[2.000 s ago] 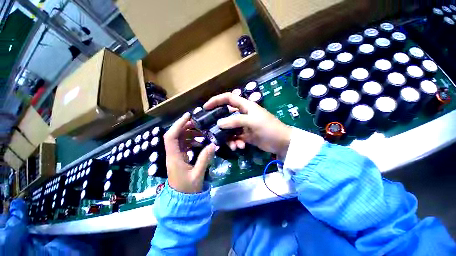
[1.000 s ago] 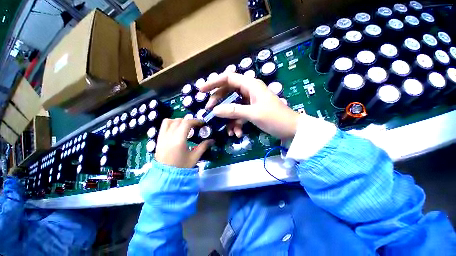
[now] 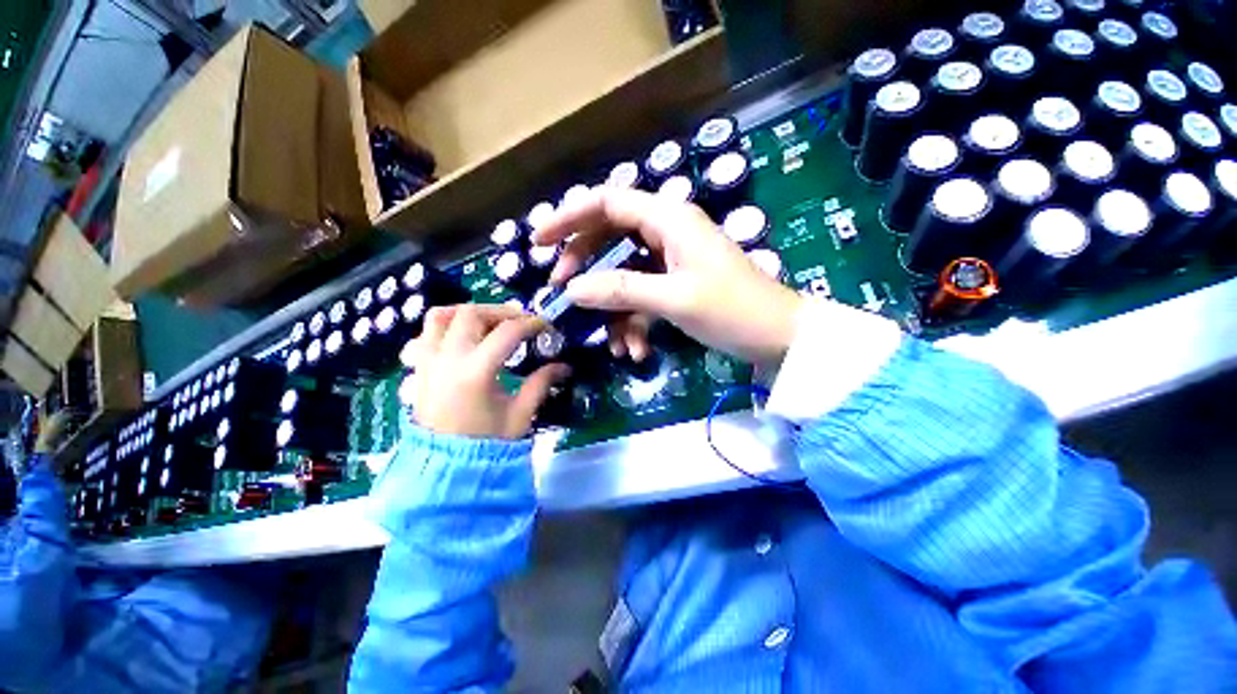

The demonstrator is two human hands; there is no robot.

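My right hand (image 3: 678,278) holds a dark capacitor (image 3: 593,278) with a pale stripe, tilted over the green circuit board (image 3: 811,224). My left hand (image 3: 475,373) is low over the same board, its fingers at a standing capacitor with a silvery top (image 3: 548,343); the fingers hide part of it, and I cannot tell whether they grip it. Rows of black capacitors with white tops stand on the board behind my hands. White half-round marks show on the board below my right hand.
An open carton (image 3: 543,102) with a few dark capacitors lies behind the board, beside a closed carton (image 3: 204,163). A full capacitor block (image 3: 1024,179) and a copper coil (image 3: 965,288) are at right. The silver rail (image 3: 638,472) runs in front. Another worker's blue sleeve (image 3: 41,529) is at far left.
Both hands have gone from holding capacitors in the air to low over the board. The view has shifted, with the cartons now higher. Over the last second the hands have moved little.
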